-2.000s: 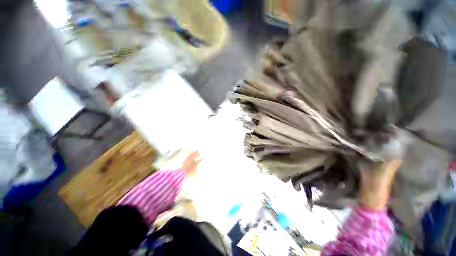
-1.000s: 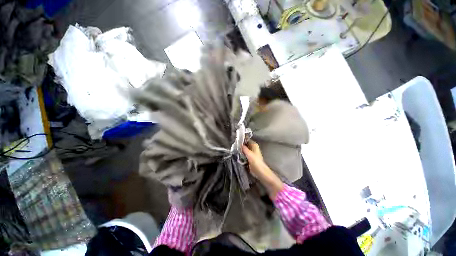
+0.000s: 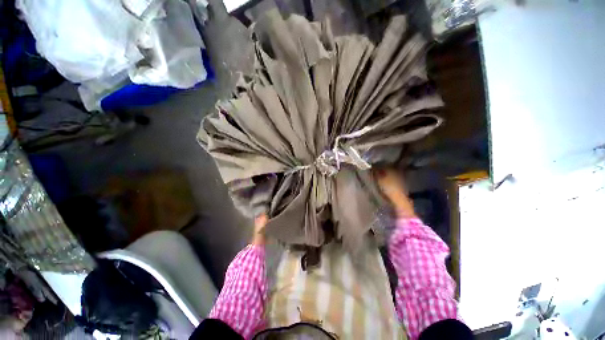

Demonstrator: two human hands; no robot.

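A tied bundle of taupe cloth pieces [image 3: 285, 113] fans out like a pleated rosette in front of my body, over my striped lap. A pale tie [image 3: 335, 159] is knotted round its middle. My left hand [image 3: 261, 226] is at the lower left edge of the bundle, its fingers mostly hidden by the cloth. My right hand [image 3: 393, 187] is at the lower right side, slightly blurred, its fingertips behind or in the cloth.
A white table [image 3: 544, 106] runs along the right, with a dark phone-like object [image 3: 492, 331] at its near edge. White sacks [image 3: 113, 40] lie over a blue bin [image 3: 149, 95] at upper left. A white curved tub or chair [image 3: 166, 262] stands at lower left.
The bundle has turned and opened into a fuller fan. My right hand has left the knot for the right side. My left hand now shows at the lower left. The view has shifted.
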